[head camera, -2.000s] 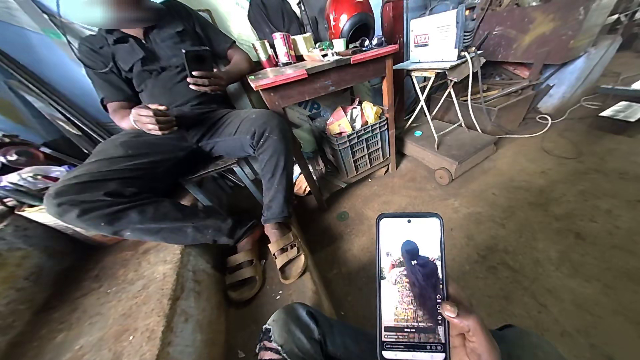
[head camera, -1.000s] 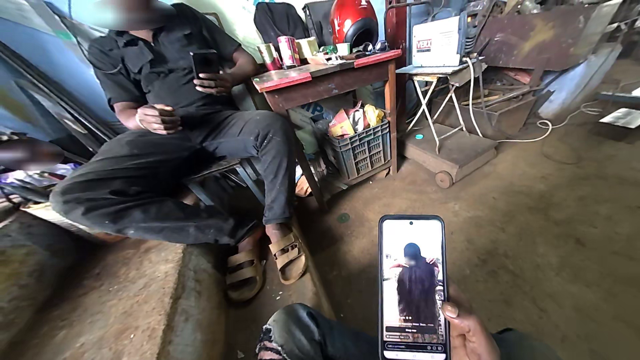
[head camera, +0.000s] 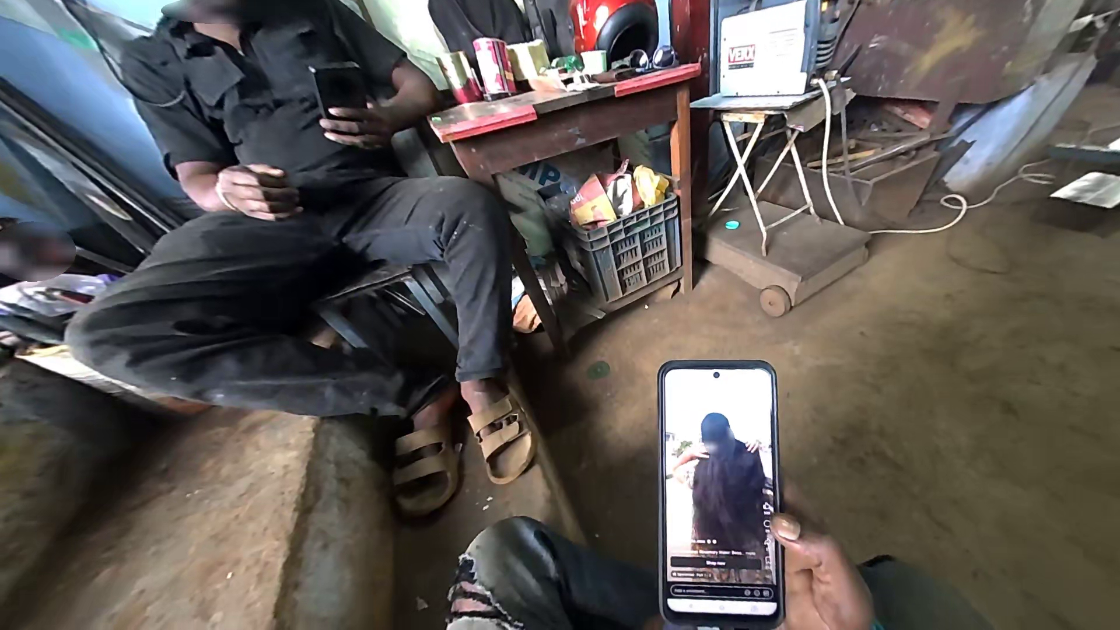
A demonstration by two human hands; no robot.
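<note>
A smartphone [head camera: 719,490] in a dark case stands upright at the lower right, its lit screen facing me and showing a video of a figure in dark clothing. My right hand [head camera: 818,573] holds it from the right side, with the thumb at the screen's edge; the other fingers are hidden behind the phone. My left hand is not in view. Below and left of the phone is my knee in torn jeans [head camera: 534,569].
Another person [head camera: 289,262] in dark clothes and sandals sits at the left, holding a phone [head camera: 339,92]. Cans and goggles lie on a wooden table [head camera: 569,122] above a plastic crate [head camera: 630,249]. A welding machine [head camera: 766,52] rests on a folding stand, its cable on the floor.
The picture on the phone's screen has changed, with the figure shown differently. My right hand keeps its hold on the phone.
</note>
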